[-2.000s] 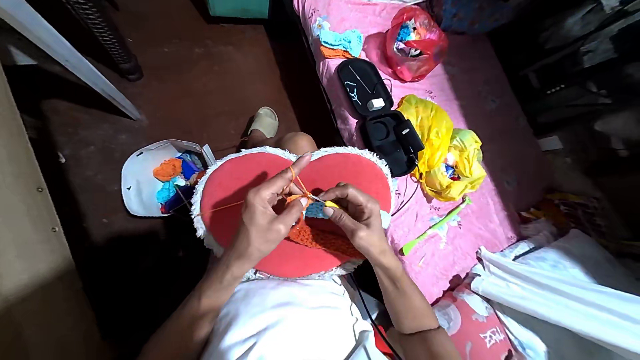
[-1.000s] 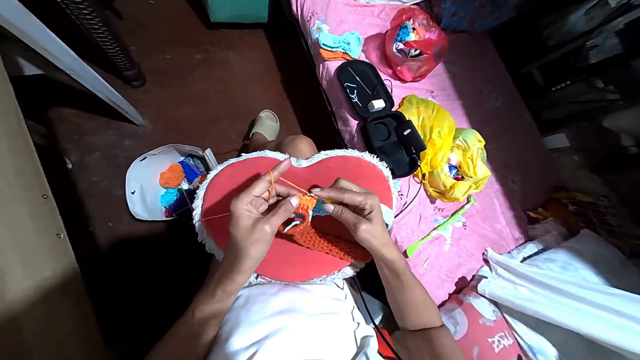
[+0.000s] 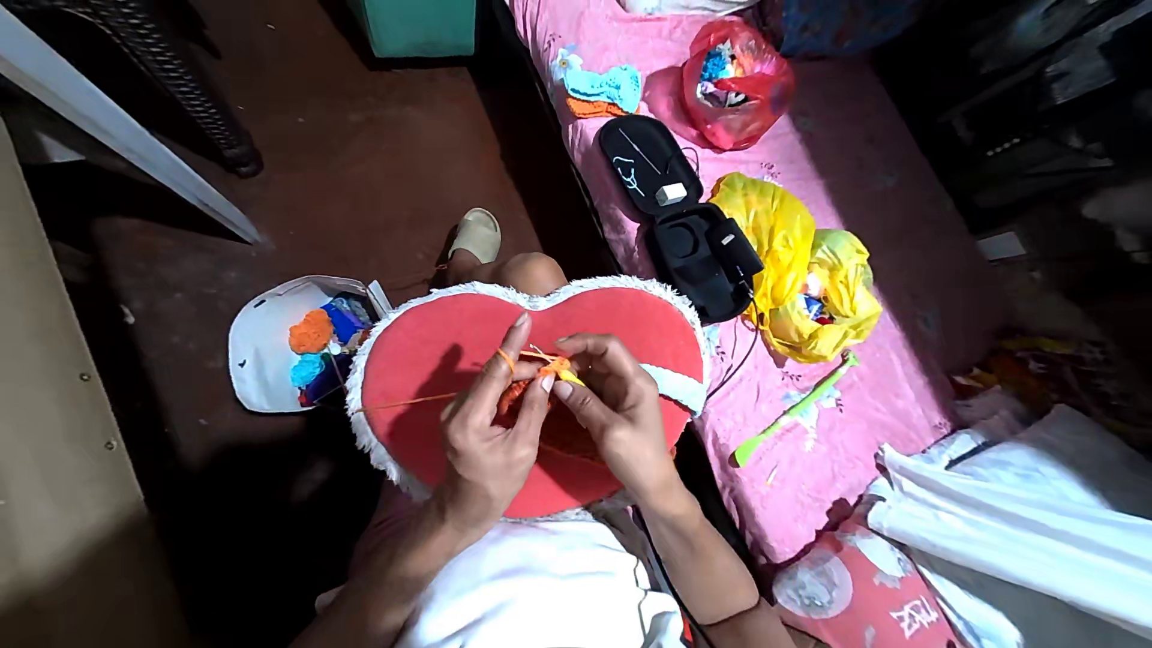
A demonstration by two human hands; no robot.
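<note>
Orange crochet work [image 3: 551,371] is pinched by my left hand [image 3: 490,418], with orange yarn [image 3: 405,400] wrapped round its raised index finger and running off to the left. My right hand [image 3: 616,409] grips a crochet hook with a yellow handle [image 3: 570,376], its tip at the stitches. The rest of the orange piece lies partly hidden beneath both hands. Under them, a red heart-shaped cushion [image 3: 423,360] with a white fluffy edge rests on my lap. A light blue and white strip [image 3: 675,387] lies across its right side.
A white container [image 3: 261,346] of yarn balls stands at left. On the pink-covered bed [image 3: 720,504] lie an open black case [image 3: 648,166], red [image 3: 738,85] and yellow [image 3: 774,234] plastic bags, crocheted pieces [image 3: 603,88], a green stick [image 3: 796,409] and white cloth [image 3: 1008,504].
The orange work has turned and moved in my hands, and more of it is now hidden. A light blue and white strip now shows on the cushion's right side.
</note>
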